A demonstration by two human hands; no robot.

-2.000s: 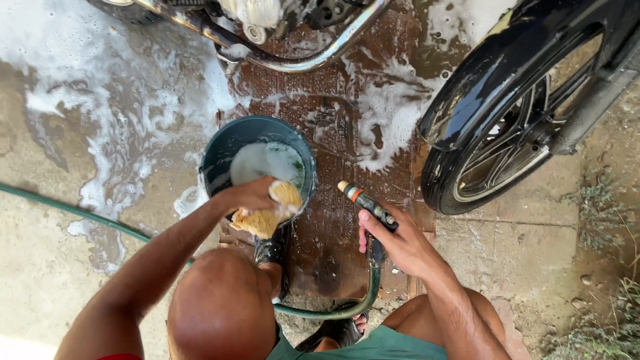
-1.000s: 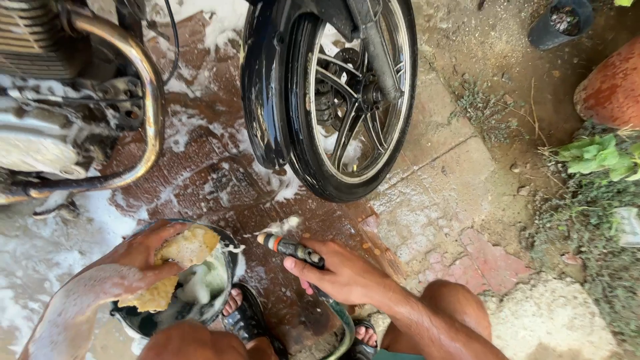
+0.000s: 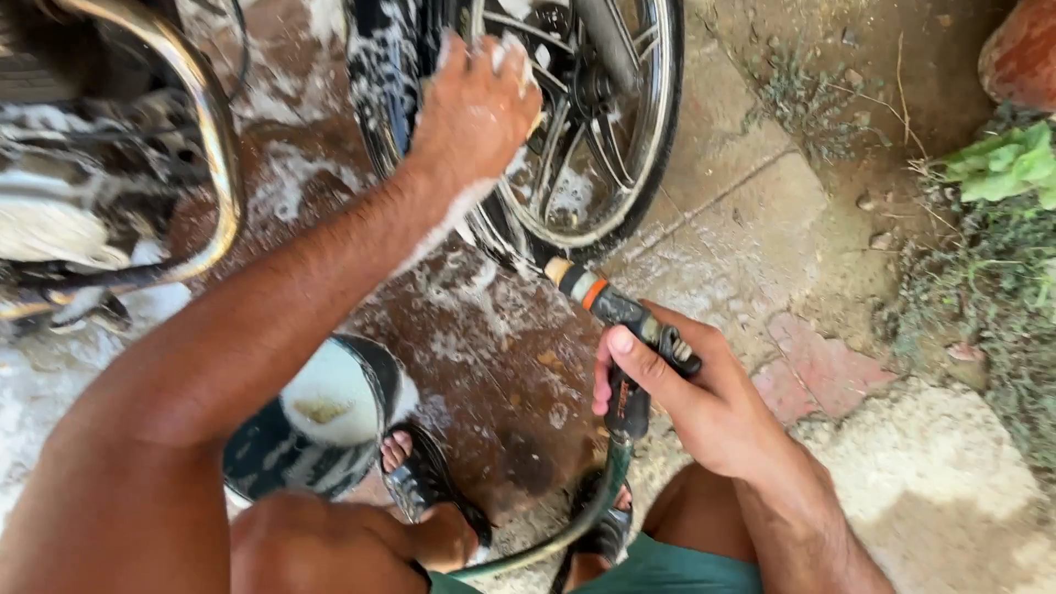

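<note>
My left hand [image 3: 478, 115], wet with suds, presses against the side of a motorcycle's front wheel [image 3: 610, 190], by its black fender [image 3: 384, 91]. A bit of yellowish sponge [image 3: 538, 124] shows at the fingers' edge; the palm side is hidden. My right hand [image 3: 685, 379] grips a black hose spray gun [image 3: 619, 309] with an orange ring, its nozzle pointing up and left, near the tyre's lower edge. A green hose [image 3: 606, 487] runs down from its handle. The dark bucket [image 3: 384, 371] of soapy water stands below my left forearm.
At the left are the motorcycle's engine [image 3: 124, 157] and a rusty chrome crash bar [image 3: 219, 140]. Suds lie over the wet brown paving [image 3: 462, 355]. A terracotta pot [image 3: 1023, 62], green plants [image 3: 1002, 165] and a rough concrete slab [image 3: 924, 454] are at the right. My sandalled feet [image 3: 421, 474] are below.
My left hand has moved with the sponge from the bucket up to the front wheel. My right hand still holds the spray gun. The view has shifted toward the wheel.
</note>
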